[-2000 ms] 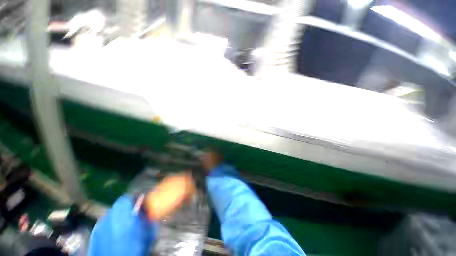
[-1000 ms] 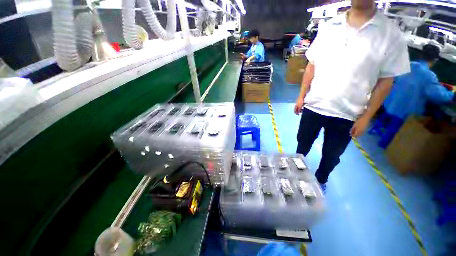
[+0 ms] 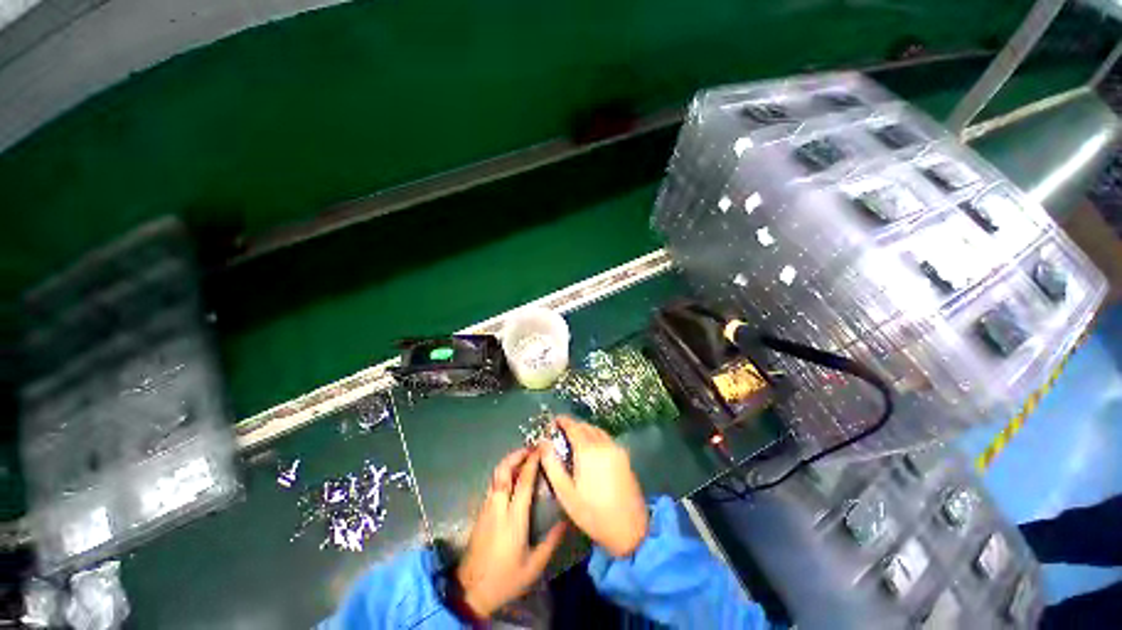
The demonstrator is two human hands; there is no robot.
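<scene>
My left hand and my right hand meet at the bench's front, fingers bent towards each other. A small dark-and-silvery piece shows at my right fingertips; whether it is held is hard to tell. A dark grey patch lies between my palms, too blurred to name. Just beyond the fingers are small greenish-silvery pieces. Green circuit boards lie in an overlapping row behind my right hand. A loose pile of small silver and white components lies to the left.
A black fan with a green label stands beside a white tub. A black iron stand holds the soldering iron, its cord looping right. Tall stacked trays stand right, more trays below. A blister tray and crumpled bags are left.
The view has swung from the aisle and a standing person back down to the bench. Both my hands are now in view together; one second ago only a blue sleeve showed at the bottom edge.
</scene>
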